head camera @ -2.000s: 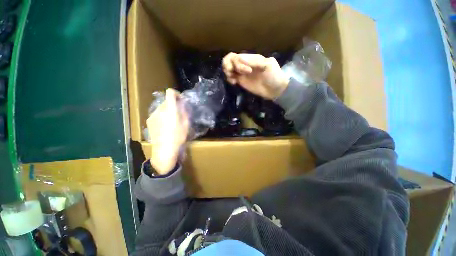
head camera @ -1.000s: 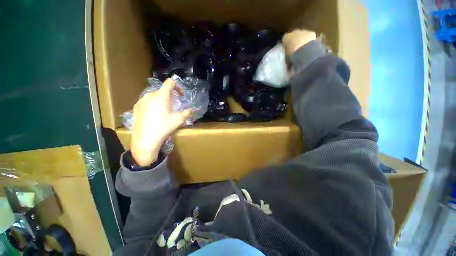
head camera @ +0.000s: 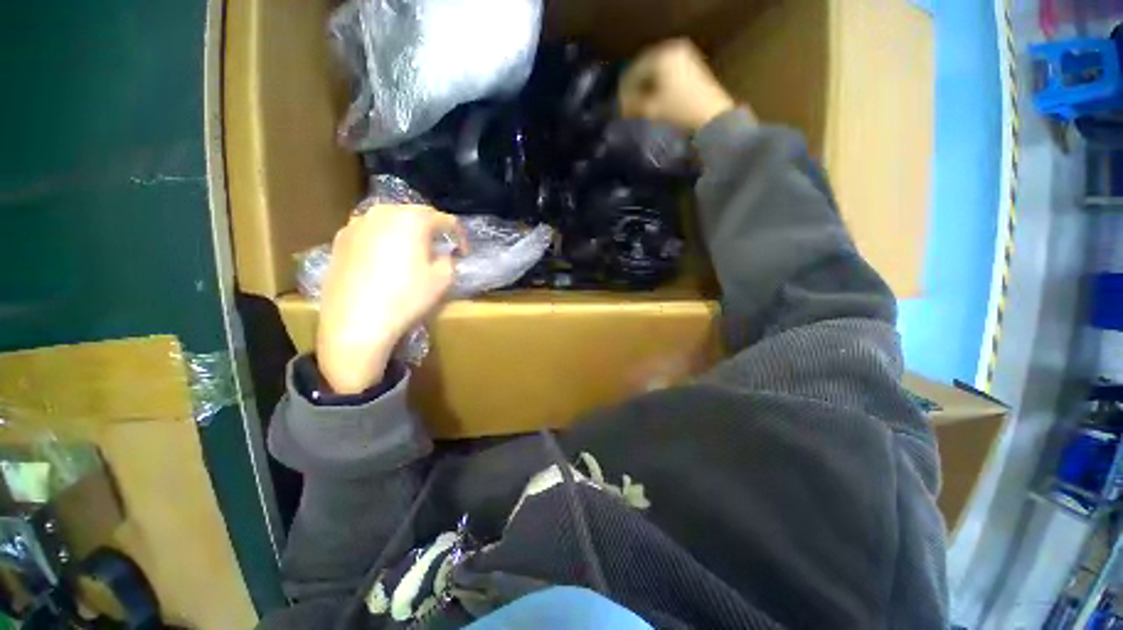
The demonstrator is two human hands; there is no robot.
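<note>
A large open brown carton stands in front of me with black glossy parts piled inside. My left hand is at the carton's near left, its fingers closed on a crumpled clear plastic bag that lies over the near wall. My right hand is inside the carton at the right, blurred, with curled fingers over the parts; whether it holds anything cannot be told. A whitish, shiny plastic bag lies at the carton's far left, over the parts.
A dark green bench top is on the left. A tan cardboard mat with clear tape and black ring-shaped parts is at the lower left. Another carton stands at the lower right on the light blue floor. Blue items are at the far right.
The whitish bag is now at the carton's far left; it was beside my right hand at the right. My right hand has moved left and slightly nearer. My left hand stays on the clear bag.
</note>
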